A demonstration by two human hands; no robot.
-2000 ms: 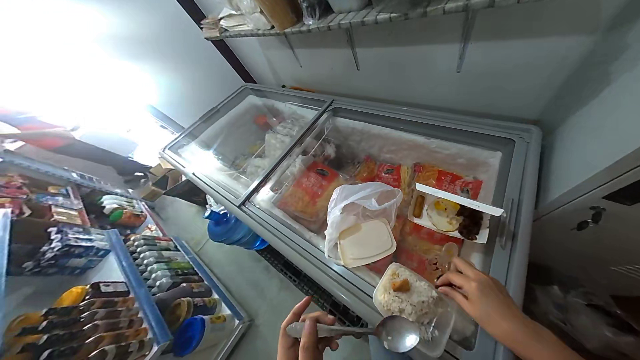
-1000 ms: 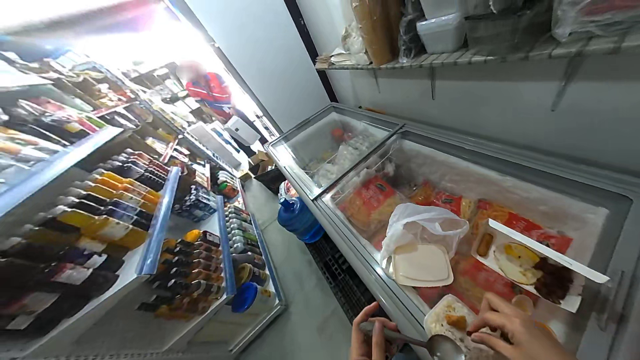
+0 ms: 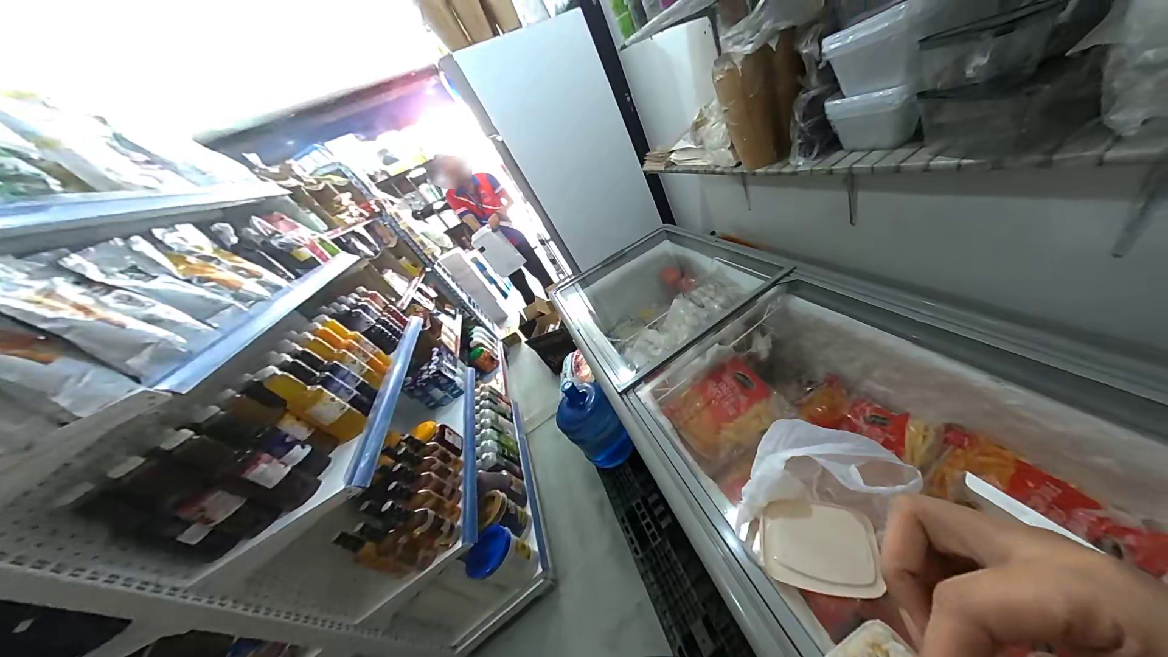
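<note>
My right hand (image 3: 1022, 575) is raised in the lower right corner over the chest freezer's glass lid (image 3: 912, 365), its fingers curled; whether it holds something cannot be told. Beside its fingertips lies a cream-coloured square container lid (image 3: 819, 546), touching a white plastic bag (image 3: 826, 465). Only a sliver of the rice container (image 3: 871, 641) shows at the bottom edge. The white edge of a food box (image 3: 1022, 511) sticks out behind my hand, which hides the rest. Neither my left hand nor the spoon is in view.
Shelves of bottles (image 3: 319, 401) and bagged goods run along the left. A blue water jug (image 3: 593, 424) stands in the aisle beside the freezer. Plastic tubs (image 3: 871, 119) sit on a wall shelf. Further back, a person (image 3: 484, 205) in a red vest holds something white.
The view has swung left towards the aisle and shelves. My right hand has risen from the rice container. My left hand and the spoon have left the view.
</note>
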